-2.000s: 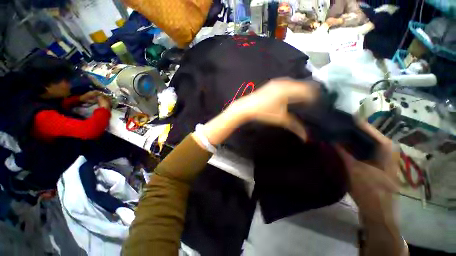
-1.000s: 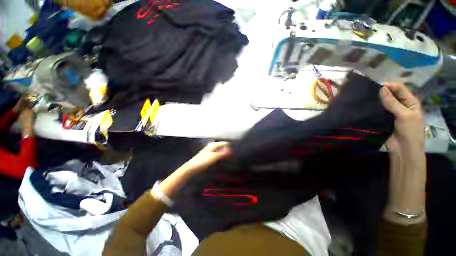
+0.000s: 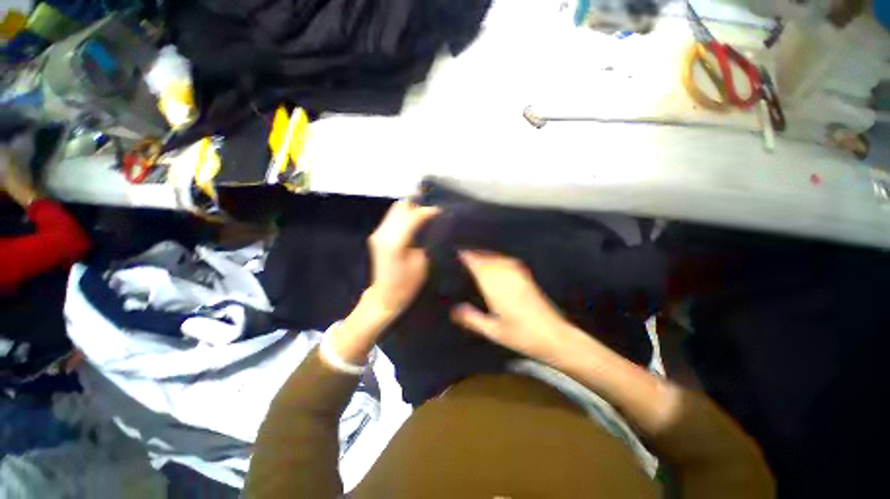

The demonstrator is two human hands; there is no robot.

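A black garment (image 3: 546, 234) lies across my lap and against the front edge of the white table. My left hand (image 3: 398, 255) pinches its upper edge near the table edge, with the fingertips partly hidden by cloth. My right hand (image 3: 507, 304) lies just to the right, over the same cloth, with its thumb and fingers apart. Scissors (image 3: 724, 78) with one yellow-orange and one red loop lie on the table at the upper right, with slim dark snips (image 3: 772, 103) beside them.
The white table (image 3: 605, 156) runs across the view. A black garment heap (image 3: 312, 49) lies on it at the upper left, near yellow tags (image 3: 287, 138). White cloth (image 3: 195, 370) hangs at the lower left. A person's red sleeve (image 3: 44, 246) shows at the left edge.
The black piece has come down from a raised, spread hold onto my lap. My right hand has moved left and down, close to my left hand. The view has tilted down.
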